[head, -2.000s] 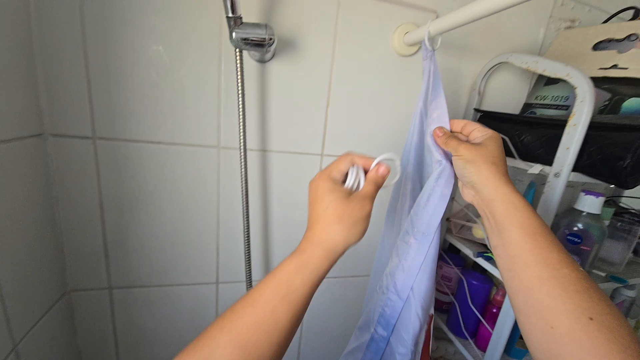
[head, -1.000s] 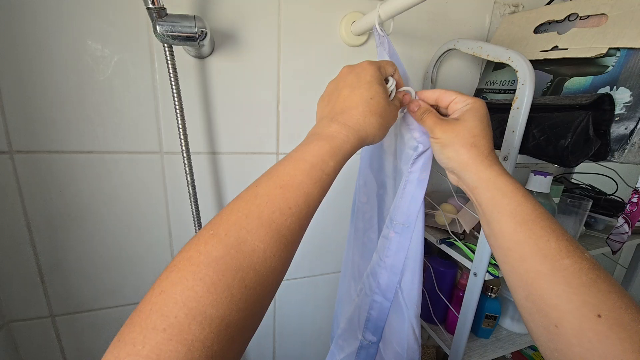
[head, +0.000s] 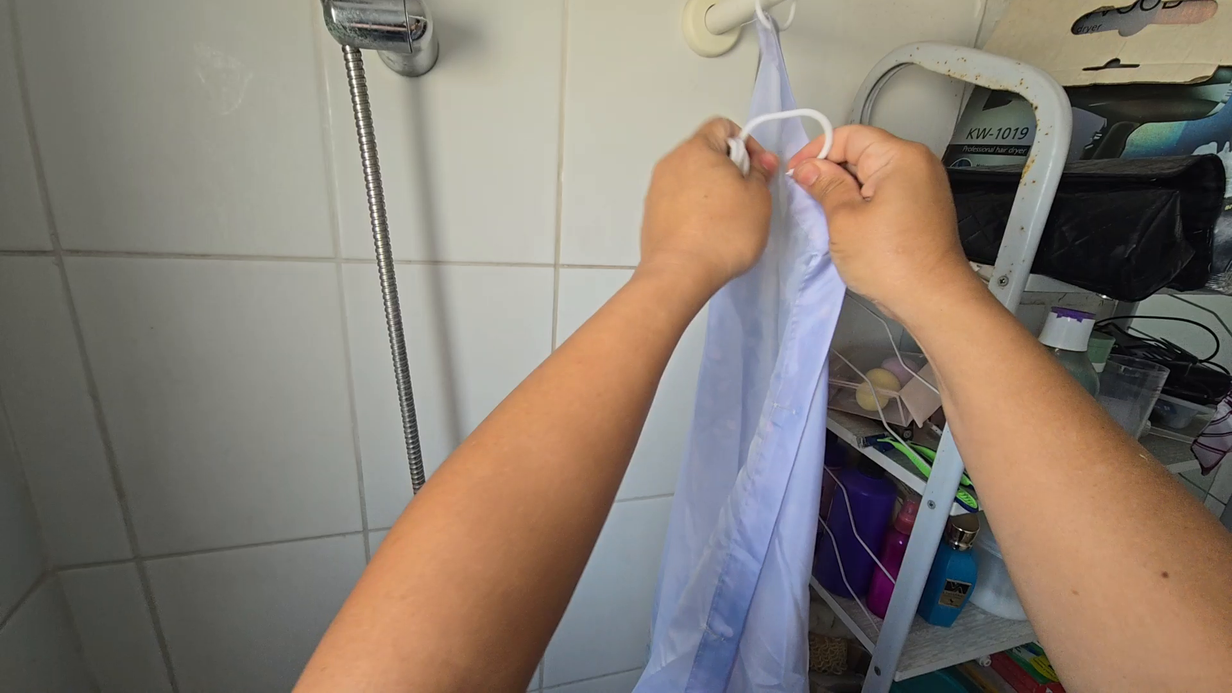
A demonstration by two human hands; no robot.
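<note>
A light purple shower curtain (head: 760, 433) hangs bunched from a white curtain rod (head: 736, 13) by a white ring at its upper corner. My left hand (head: 707, 197) is closed on white plastic curtain rings (head: 739, 154), one of which stands out as an arch toward the right. With thumb and forefinger, my right hand (head: 881, 207) pinches the curtain's top edge, at the right end of that arched ring. Both hands are close together in front of the curtain, below the rod. Whether the ring passes through the curtain cannot be told.
A chrome shower holder (head: 380, 29) with a metal hose (head: 385, 269) is on the tiled wall at left. At right, a white metal-framed shelf (head: 1035, 183) holds bottles, a black case (head: 1088, 221), cables and a hair dryer box (head: 1001, 125).
Two seconds ago my left hand was apart from the curtain, lower left of my right hand; now both hands meet at its top edge. The view has shifted to the right.
</note>
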